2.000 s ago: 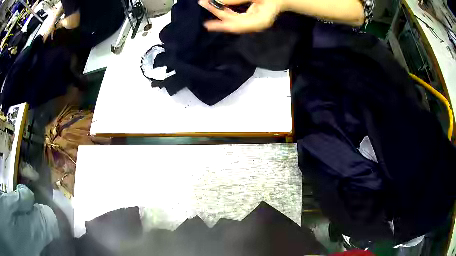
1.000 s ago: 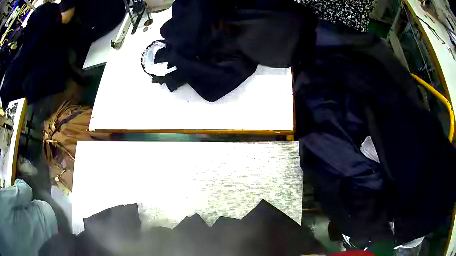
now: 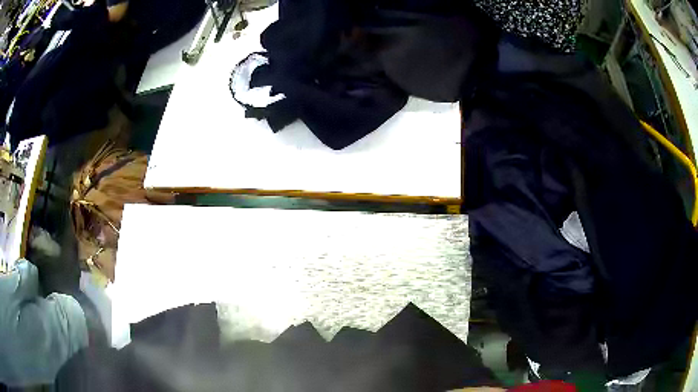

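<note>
An unfinished dark coat [image 3: 306,364] lies along the near edge of the white work table [image 3: 229,260]. Its far edge is stepped and zigzag. A thin strip of skin [image 3: 476,390], seemingly my right hand or wrist, shows at the bottom edge beside a red sleeve [image 3: 542,387]. It is almost wholly cut off, so its fingers and any hold on the coat are hidden. My left hand is out of the picture.
Across a narrow gap, dark cloth [image 3: 337,115] lies on the sewing machine table [image 3: 245,168]. Dark garments [image 3: 627,253] heap at right by a yellow rail [image 3: 673,149]. Brown garments [image 3: 115,184] and a person's light-blue sleeve [image 3: 38,329] are at left.
The other person's bare forearm and hand over the far cloth have gone from view. The view has shifted slightly. A strip of skin now shows beside the red sleeve. The near coat keeps its shape.
</note>
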